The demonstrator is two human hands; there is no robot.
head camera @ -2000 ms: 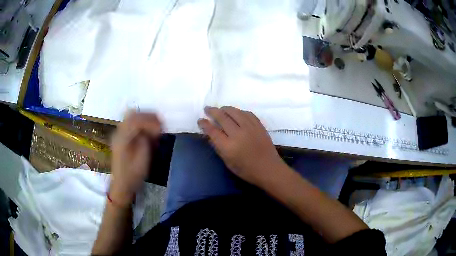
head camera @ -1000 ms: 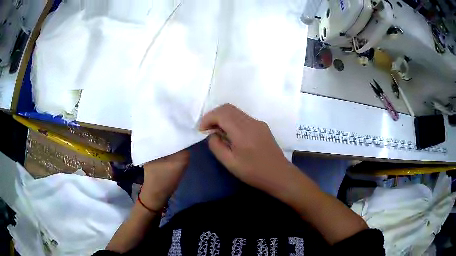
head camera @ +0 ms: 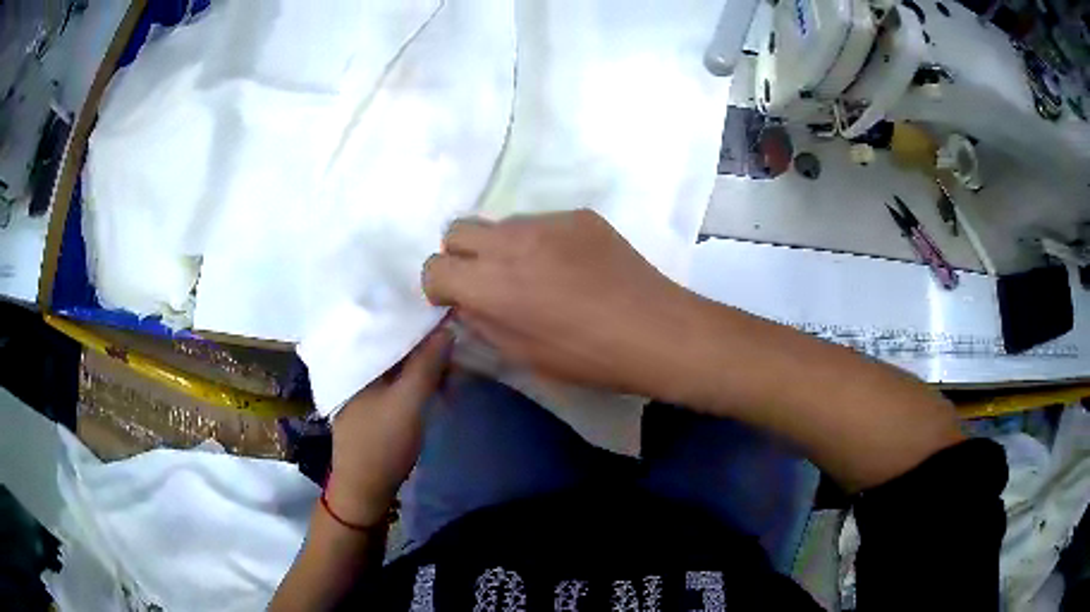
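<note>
White cloth panels [head camera: 395, 155] lie spread over the table in front of me and hang over its front edge onto my lap. My left hand [head camera: 395, 407] is under the near edge of the cloth, thumb up, and pinches it. My right hand [head camera: 526, 281] is over the same edge beside my left fingertips, fingers curled on the cloth. Its fingertips are slightly blurred. A cloth corner hangs below my right hand over my lap. A long fold line runs up the cloth from my right hand.
The white sewing machine head [head camera: 825, 60] stands at upper right. Pink-handled snips [head camera: 923, 243] and a black slab [head camera: 1035, 307] lie on the right. A blue trough [head camera: 74, 281] is at left. White cloth heaps [head camera: 191, 514] lie low on both sides, near a yellow bar [head camera: 179, 377].
My right hand has moved left and up to meet my left hand at the cloth edge. The cloth's near edge is now lifted and bunched, with a corner hanging over my lap.
</note>
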